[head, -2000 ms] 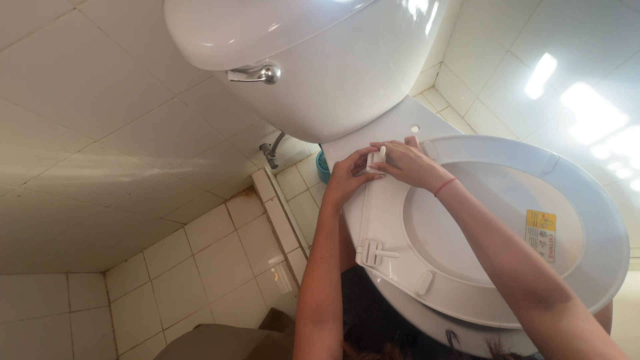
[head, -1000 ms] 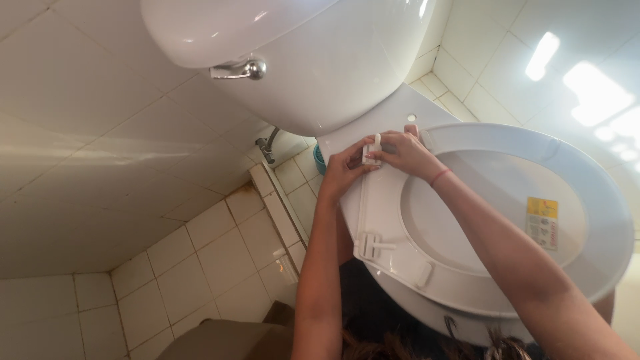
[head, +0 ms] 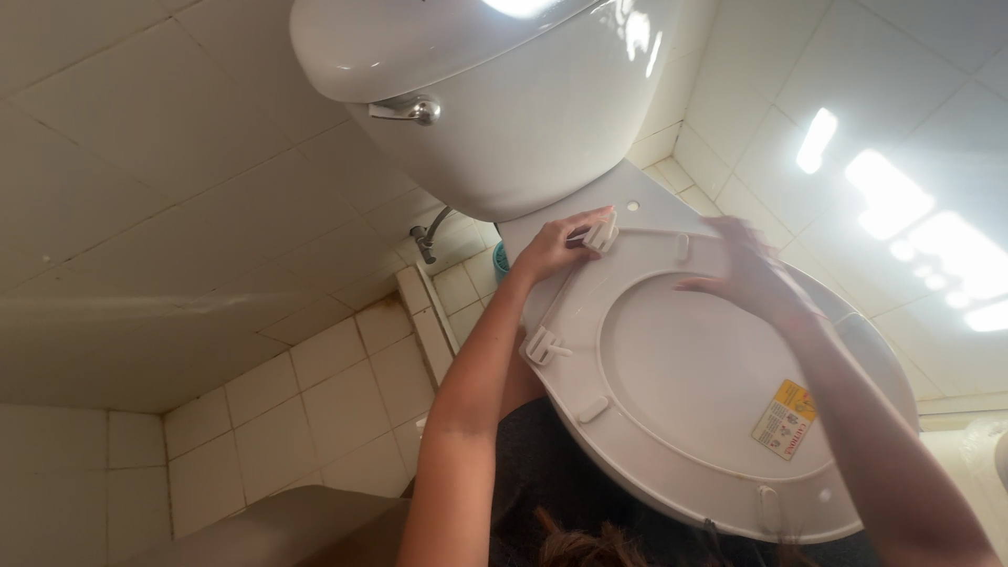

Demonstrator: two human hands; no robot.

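Note:
A white plastic toilet seat with its lid (head: 630,441) lies underside up across the toilet, with a caution sticker (head: 785,420) on the lid. My left hand (head: 561,246) grips the white plastic hinge (head: 602,233) at the seat's upper left corner. The other hinge (head: 543,346), with a small peg sticking out, sits untouched at the lower left corner. My right hand (head: 744,268), blurred by motion, hovers over the seat's upper edge with its fingers apart and nothing in it. A mounting hole (head: 633,206) shows in the ceramic behind the seat.
The toilet tank (head: 520,134) with its chrome flush lever (head: 413,110) rises behind the seat. A water valve (head: 425,242) and a teal container (head: 500,261) are to the left. Tiled walls stand on both sides, with a low tiled ledge (head: 429,319) at left.
My right hand has let go of the upper hinge and moved right, over the seat. My left hand stays at that hinge.

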